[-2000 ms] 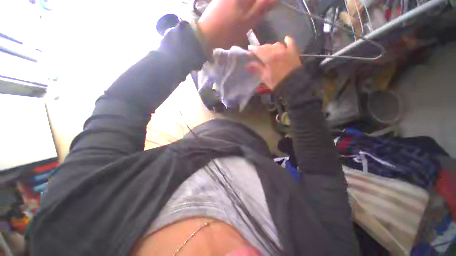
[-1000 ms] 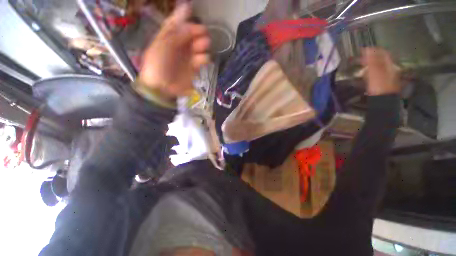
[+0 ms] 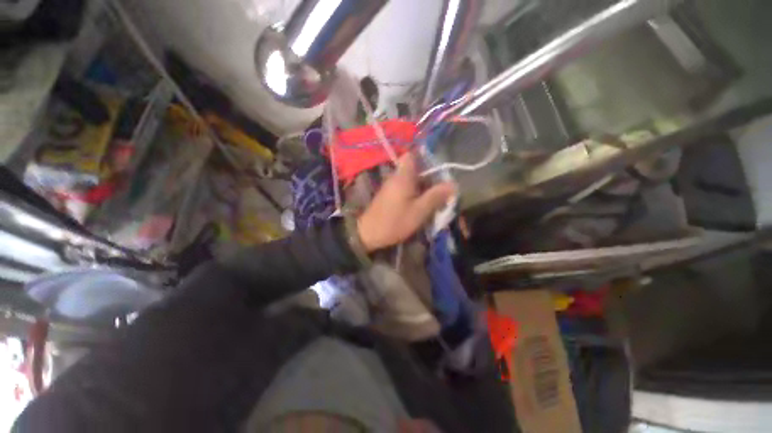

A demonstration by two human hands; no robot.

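My left hand [image 3: 394, 211], with a band at the wrist, reaches from the left to hanging clothes at the centre. Its thumb is apart from the fingers. Blur hides whether it grips a hanger or cloth. A bright red cloth [image 3: 368, 148] hangs just above it, with thin hanger loops around it. A pale hanger loop [image 3: 487, 144] lies right of the fingers. Dark blue patterned cloth [image 3: 313, 194] hangs left of the hand, a beige garment [image 3: 398, 304] below it and a blue garment [image 3: 449, 275] to its lower right. My right hand is out of the picture.
A chrome rail with a ball end [image 3: 292, 72] is at the top, and another shiny rail [image 3: 550, 55] runs to the upper right. A brown cardboard box [image 3: 542, 364] stands at the lower right, below a shelf edge [image 3: 592, 254]. Mixed bags and cloths fill the left.
The view has swung and the chrome rails are now close overhead. My left hand has moved to the hanging clothes beside the red cloth. My right hand has left the picture.
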